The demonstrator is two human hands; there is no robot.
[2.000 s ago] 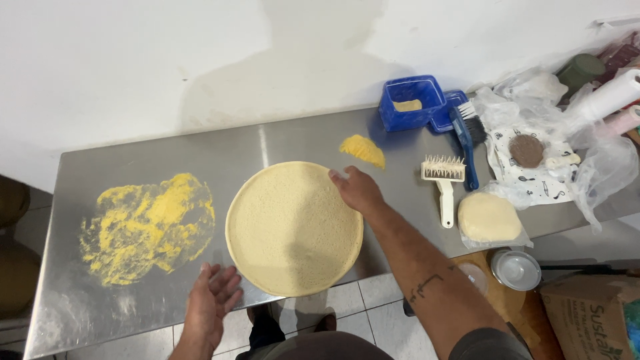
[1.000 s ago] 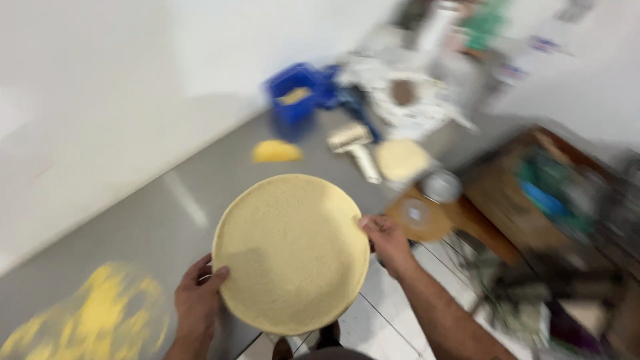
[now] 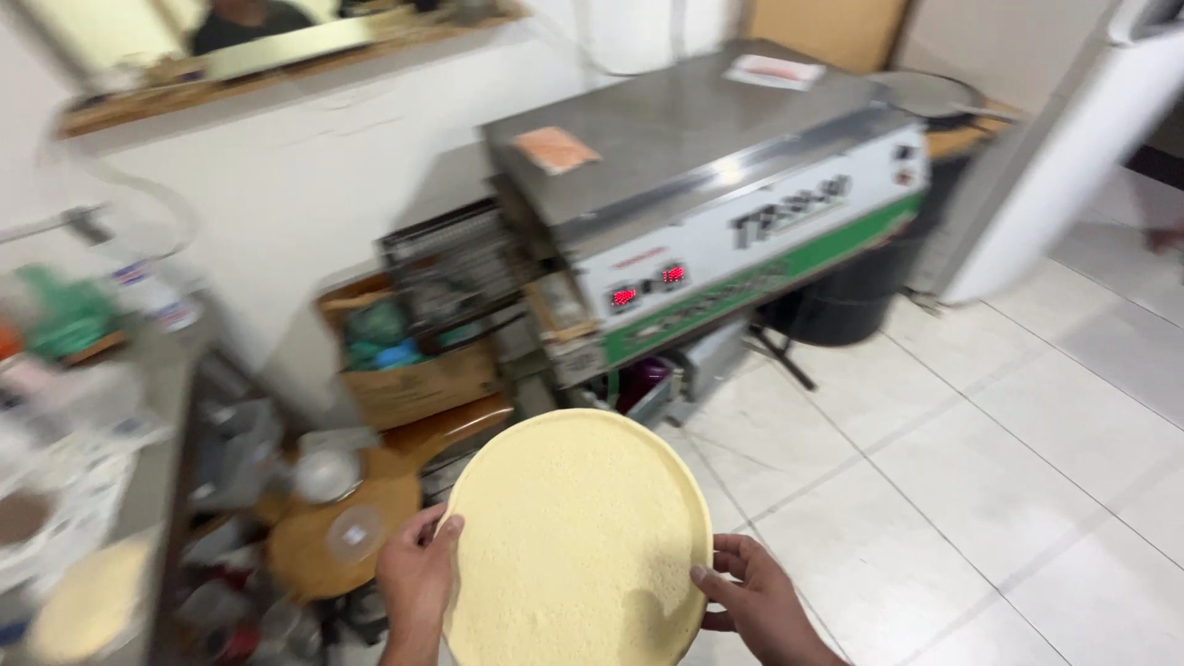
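Observation:
A round sheet of pale dough [image 3: 573,546] with a raised rim, apparently on a round pan, is held level in front of me. My left hand [image 3: 416,573] grips its left edge, thumb on top of the rim. On the opposite side, my right hand [image 3: 758,592] holds the right edge with the thumb against the rim and the fingers below. Whatever supports the dough from underneath is mostly hidden. A ball of dough [image 3: 92,601] lies at the lower left on the metal table [image 3: 171,398], blurred.
Ahead stands a steel-topped oven [image 3: 666,120] with lit red displays. Left of it are a cardboard box [image 3: 425,384] of bags and a wooden stool [image 3: 314,555] with containers. A black bin [image 3: 832,305] sits under the oven's right end, beside white floor tiles [image 3: 934,462].
Two seconds ago the dough round was on the metal table, my right hand at its edge and my left beside it. Both hands now hold it off the table. The view has swung right.

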